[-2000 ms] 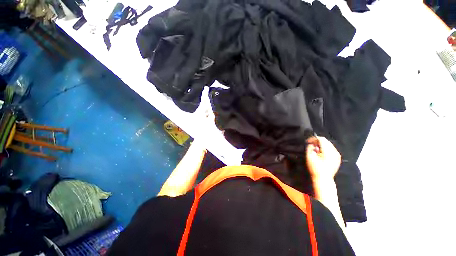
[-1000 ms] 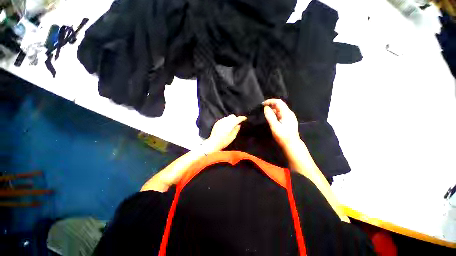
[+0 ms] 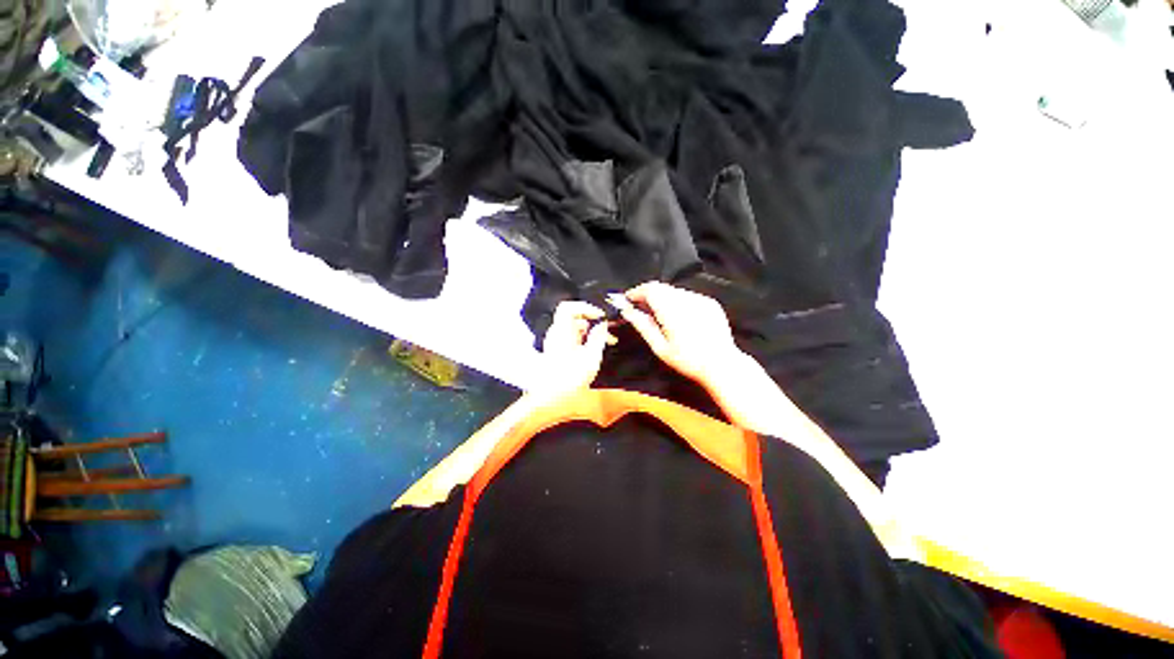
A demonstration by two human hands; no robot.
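A large crumpled black garment [image 3: 824,245] lies on the white table in front of me, with greyer, slightly shiny patches [image 3: 650,219] near its middle. My left hand [image 3: 573,348] and my right hand [image 3: 676,332] are close together at its near edge. Both hands pinch the black cloth between their fingertips. Whether a small tool is between the fingers cannot be told. More of the black cloth spreads to the upper left and to the right.
Thin black strips [image 3: 193,122] lie tangled on the table [image 3: 1030,322] at upper left, beside plastic and scraps. Beyond the left table edge are a blue floor, a wooden stool [image 3: 103,479] and a grey-green cloth bundle [image 3: 238,590].
My left hand has come from the table edge onto the cloth, and my right hand has moved left beside it. Over the last second, both shifted slightly left along the cloth edge.
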